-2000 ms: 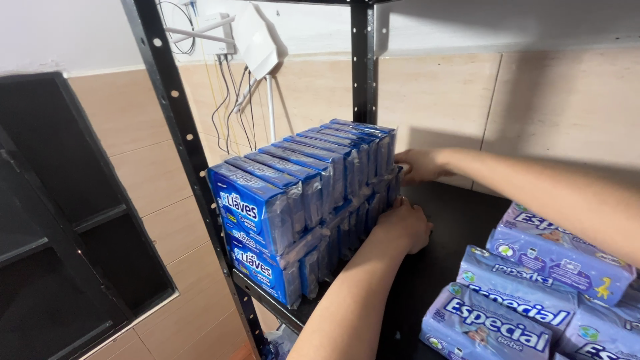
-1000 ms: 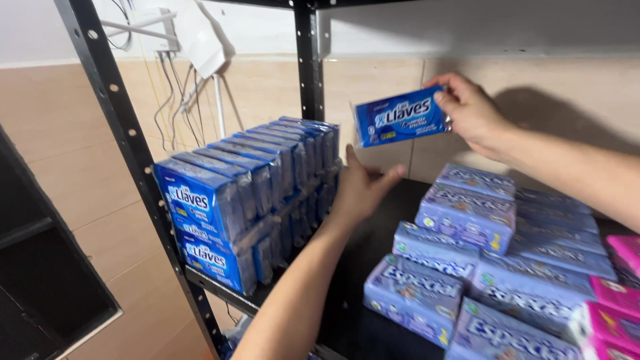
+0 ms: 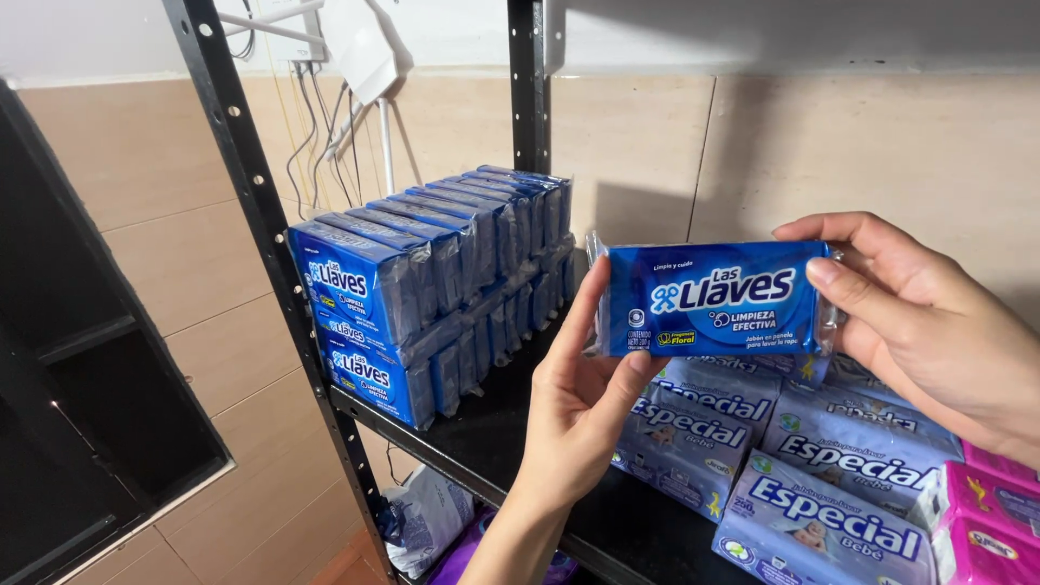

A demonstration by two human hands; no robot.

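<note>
Both hands hold up one blue Las Llaves laundry soap bar (image 3: 715, 299) in clear-ended wrapping, its printed face toward me. My left hand (image 3: 581, 390) grips its left end, fingers behind the edge and thumb at the lower corner. At the right end, my right hand (image 3: 886, 301) pinches it between thumb and fingers. To the left, a two-tier row of the same blue soap bars (image 3: 349, 284) stands on the black metal shelf (image 3: 479, 455). Behind and below the held bar lie lilac Especial soap packs (image 3: 829, 520), partly hidden by the bar and hands.
Pink soap packs (image 3: 987, 520) are at the lower right. A perforated black shelf post (image 3: 244, 162) rises at the left, and another post (image 3: 530, 89) stands at the back against the tiled wall. Bagged goods (image 3: 431, 512) lie below the shelf. Cables (image 3: 313, 138) hang behind.
Both hands were at the far end of the blue row. The right hand then lifted a single bar away; now the bar is nearer, and the left hand has also taken hold of it.
</note>
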